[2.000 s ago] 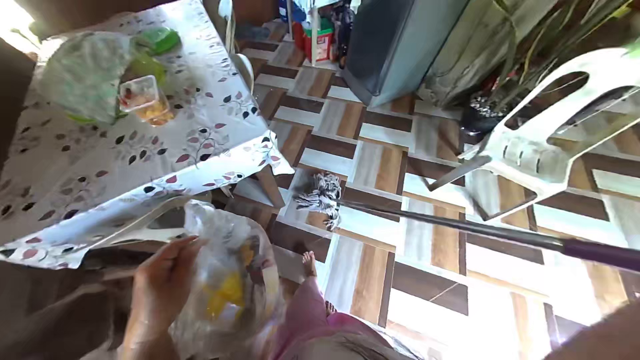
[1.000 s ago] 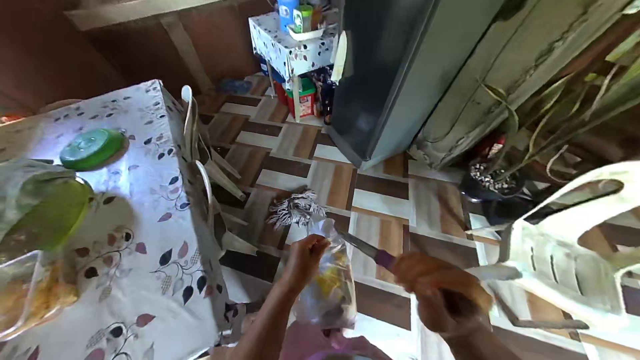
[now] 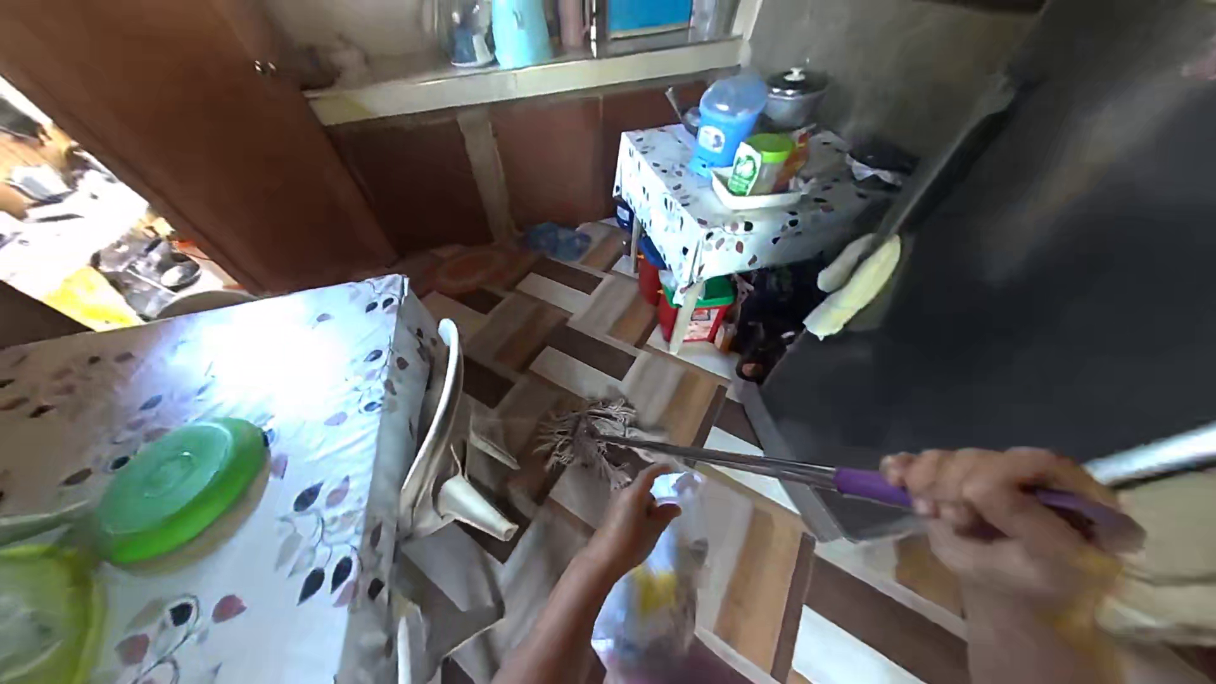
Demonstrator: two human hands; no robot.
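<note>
My right hand (image 3: 1007, 513) is closed around the purple grip of a string mop (image 3: 741, 459). The metal pole slants down leftward to a grey, stringy mop head (image 3: 594, 442) lying on the patterned floor. My left hand (image 3: 632, 522) grips the top of a clear plastic bag (image 3: 655, 589), which hangs below it with something yellow inside. The bag is just in front of the mop pole. What else the bag holds is too blurred to tell.
A table with a leaf-print cover (image 3: 323, 418) stands at left, a green lid (image 3: 180, 489) on it. Beside it is a white plastic chair (image 3: 446, 456). A small covered table (image 3: 665, 180) with containers stands ahead, a dark refrigerator (image 3: 988, 313) at right. A blue plastic bag (image 3: 558, 241) lies on the floor.
The view has swung far toward the room's back and the doorway at left. My right hand, out of clear sight two seconds ago, now shows on the mop grip. The bag stays in my left hand.
</note>
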